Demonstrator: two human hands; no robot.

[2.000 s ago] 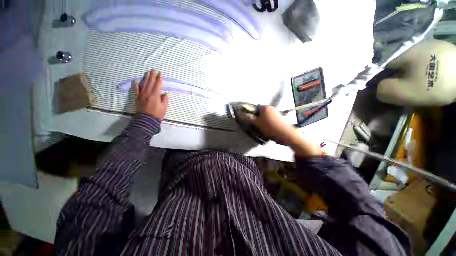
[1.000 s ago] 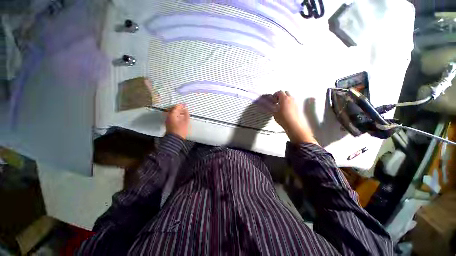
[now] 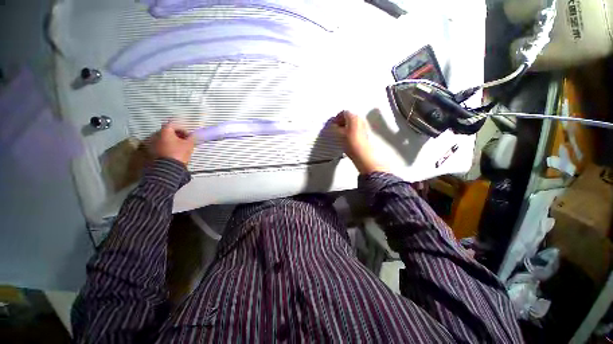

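A narrow curved lilac strip (image 3: pixel 242 128) lies on the finely striped cloth (image 3: pixel 228 158), close to the table's front edge. My left hand (image 3: pixel 173 143) has its fingers pinched at the strip's left end. My right hand (image 3: pixel 351 134) has its fingers pinched at the strip's right end, where glare washes out the fabric. The dark steam iron (image 3: pixel 430 109) rests on the table to the right of my right hand, and no hand is on it.
Wider lilac pieces (image 3: pixel 201 46) lie beyond the strip. Two shiny cylinders (image 3: pixel 100 122) and a brown block (image 3: pixel 124 163) are at left. A dark rectangle with red bars (image 3: pixel 421 67) lies behind the iron; a small red-and-white tool (image 3: pixel 447 156) lies in front. The iron's cord runs right.
My right hand has let go of the iron, which now stands at right, and has moved to the strip's right end. My left hand has moved to its left end. The view has shifted.
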